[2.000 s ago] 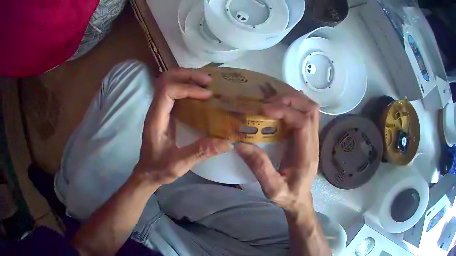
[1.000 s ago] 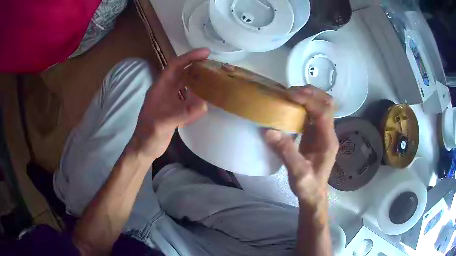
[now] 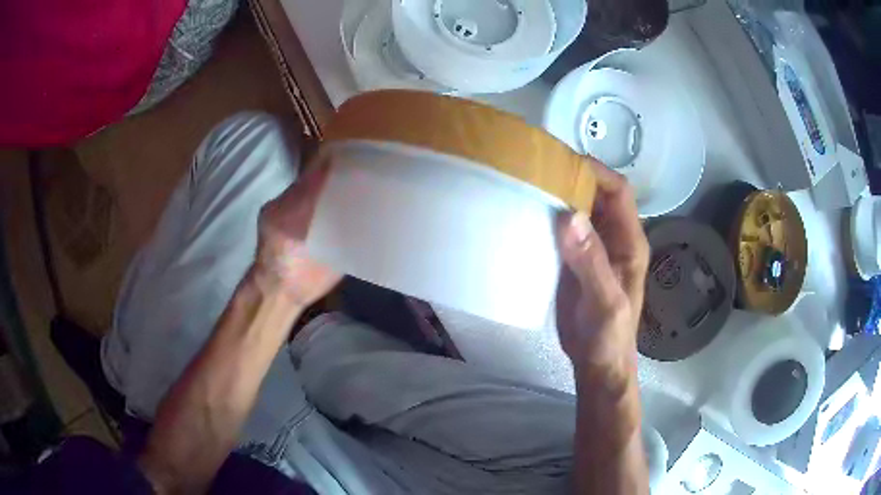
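A wood-look base (image 3: 464, 131) sits on a white cover (image 3: 435, 232) as one drum, held tilted over my lap, the base on the far side and the smooth white side wall towards me. My left hand (image 3: 290, 242) holds the left edge of the drum, its fingers partly hidden and blurred. My right hand (image 3: 604, 261) grips the right end, thumb on the front near the seam and fingers behind the base. The flat face of the base is turned away from view.
White inner cups (image 3: 473, 29) in drums stand at the top, another white drum (image 3: 676, 145) at right. A dark brown base (image 3: 684, 290), a second wood-look base (image 3: 770, 251) and a white ring part (image 3: 744, 416) lie on the table. A mobile phone (image 3: 401, 314) shows below the drum. Cartons (image 3: 807, 106) stand beyond.
The drum has been turned and tilted: the base's slots and flat face no longer show, and more of the white cover's side faces me. My left hand has moved down onto the cover's side.
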